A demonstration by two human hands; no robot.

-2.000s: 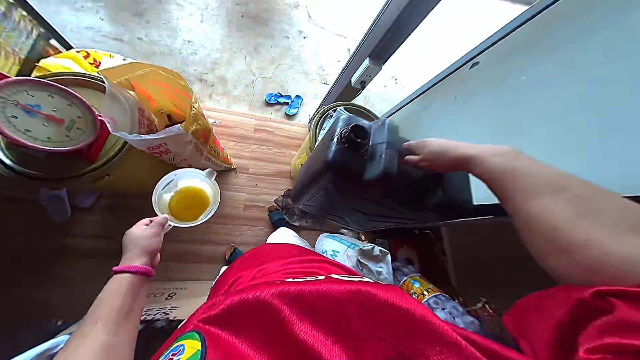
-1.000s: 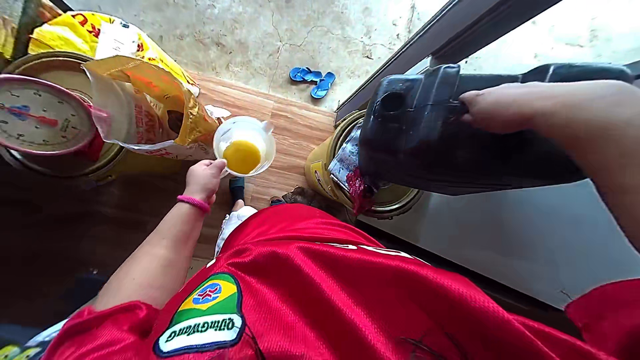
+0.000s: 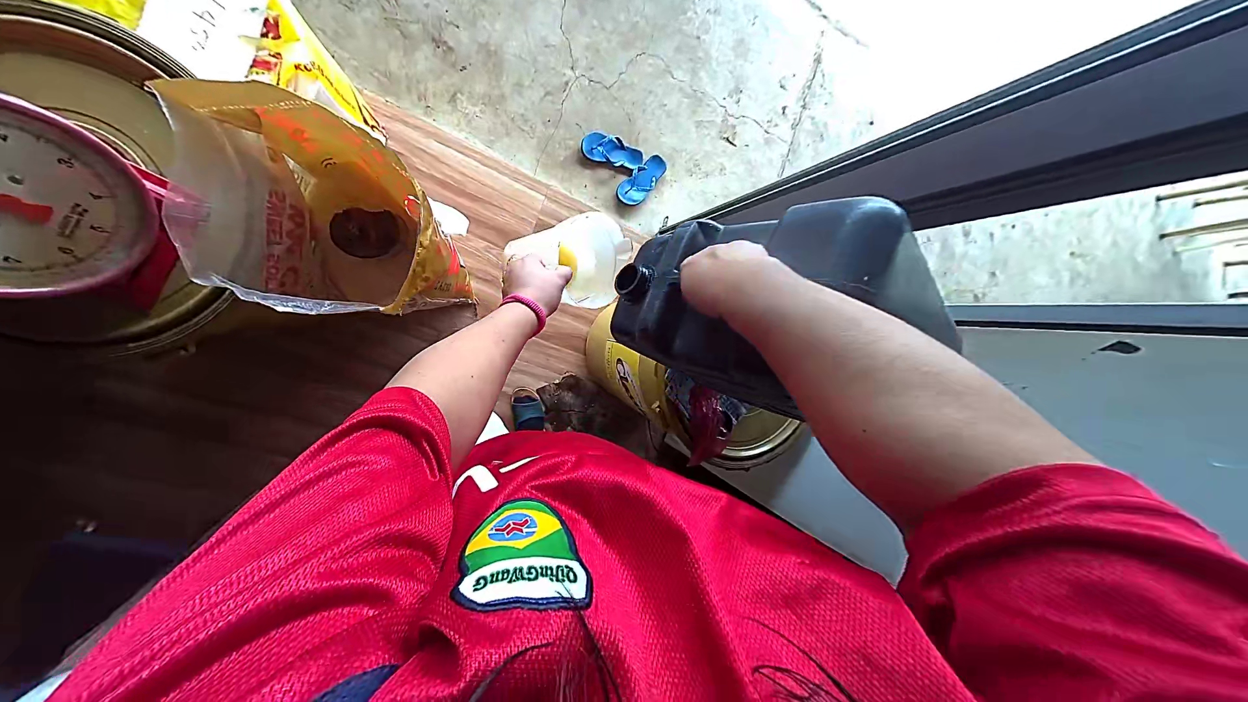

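Note:
My left hand (image 3: 536,283), with a pink band at the wrist, grips a translucent plastic pitcher (image 3: 592,263) near the centre; a patch of yellow liquid shows inside beside my fingers. My right hand (image 3: 726,280) is closed on the handle of a black plastic jerrycan (image 3: 838,244), just right of the pitcher. The jerrycan lies tilted, and its uncapped round spout (image 3: 634,283) points left, close to the pitcher's side. No stream of liquid is visible. Beneath the jerrycan is a yellow metal can (image 3: 624,375) with a plastic packet on its top.
At left, a pink dial scale (image 3: 73,205) and an opened yellow plastic bag (image 3: 409,219) stand on a large round metal can (image 3: 107,93). Blue flip-flops (image 3: 624,166) lie on the concrete beyond the wood-patterned floor. A dark door frame (image 3: 1024,127) crosses the upper right.
Two seconds ago the jerrycan stood lower at right; my right hand has lifted it above the yellow can. My left hand has brought the pitcher from the left to beside the spout.

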